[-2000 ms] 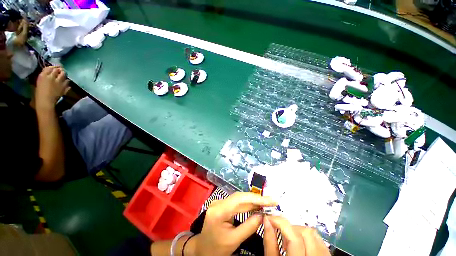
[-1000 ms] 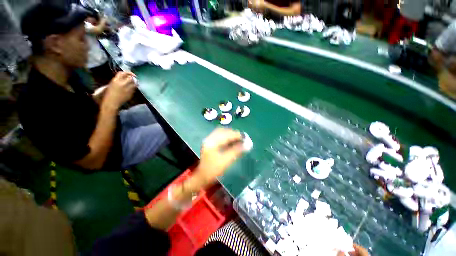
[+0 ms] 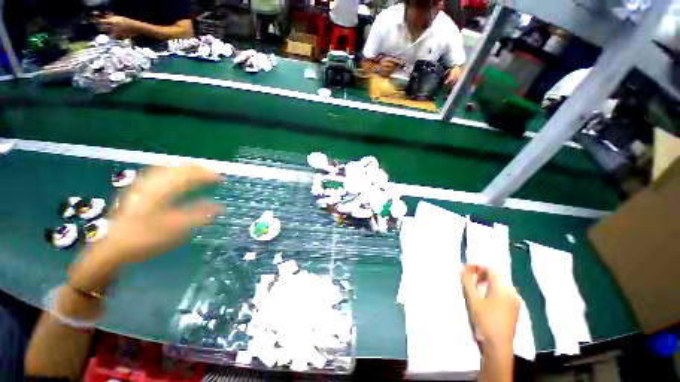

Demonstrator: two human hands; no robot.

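Note:
My left hand point(image 3: 160, 213) is blurred, fingers apart and seemingly empty, over the bench between the set-apart white assemblies point(image 3: 64, 235) and the clear blister tray point(image 3: 250, 195). My right hand point(image 3: 493, 304) is over the white sheets point(image 3: 440, 298), thumb and fingertips close together; whether they grip anything is unclear. One white housing with a green part point(image 3: 265, 227) lies on the tray. Small white adhesive pads point(image 3: 298, 317) are heaped on the near part. Unfinished assemblies point(image 3: 358, 186) with green boards are piled at the tray's far right.
A red parts bin point(image 3: 119, 369) shows below the bench edge. More white strips point(image 3: 558, 291) lie at right, near a cardboard box point(image 3: 645, 239). A slanted grey metal post point(image 3: 552, 127) rises from the far side. A person in a white shirt point(image 3: 417, 45) sits across the line, beyond white piles.
The view has swung right. My hands were together two seconds ago; my left then reached to the set-apart assemblies and is now back nearer the tray. My right hand is now over the sheets.

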